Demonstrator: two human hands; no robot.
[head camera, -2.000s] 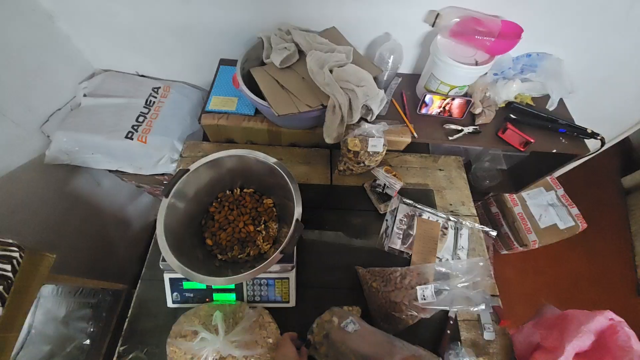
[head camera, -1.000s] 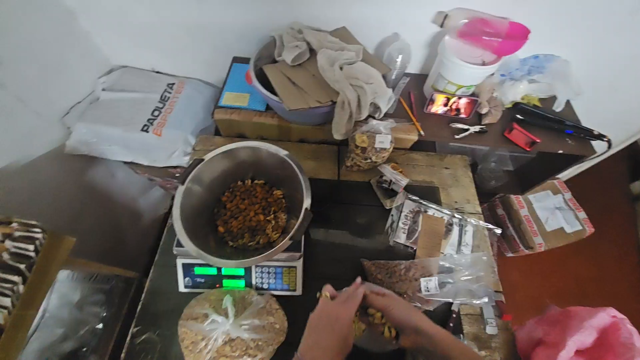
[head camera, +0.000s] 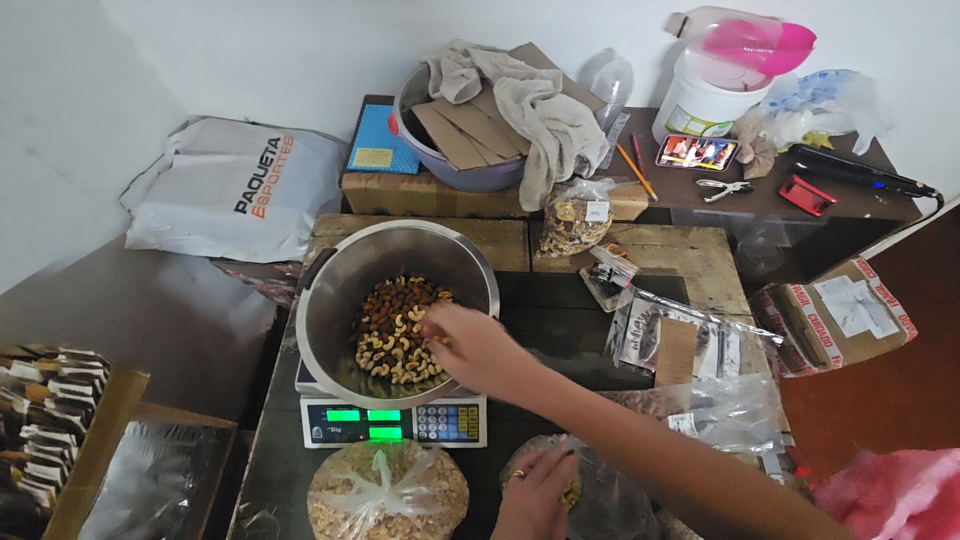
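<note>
A steel bowl (head camera: 322, 315) with almonds and cashews (head camera: 397, 352) in it stands on a digital scale (head camera: 394, 421) with lit green displays. My right hand (head camera: 469, 345) reaches over the bowl's right side, fingers bent down at the nuts; whether it holds any is hidden. Low in the view, my left hand (head camera: 536, 487) rests at the mouth of a clear plastic bag (head camera: 607, 495) that has cashews in it; its grip is unclear. Left of that hand sits a tied clear bag of pale nuts or flakes (head camera: 386, 495).
A bag of mixed nuts (head camera: 574, 225) stands behind the bowl. Flat packages (head camera: 682, 337) and a part-filled plastic bag (head camera: 712, 412) lie to the right. On the dark shelf are a phone (head camera: 697, 152), a pencil (head camera: 636, 171) and a basin (head camera: 480, 176) with cardboard and cloth.
Both hands were together over the bag one second ago; my right hand has moved left to the bowl. Pale cashews now lie over the almonds in it.
</note>
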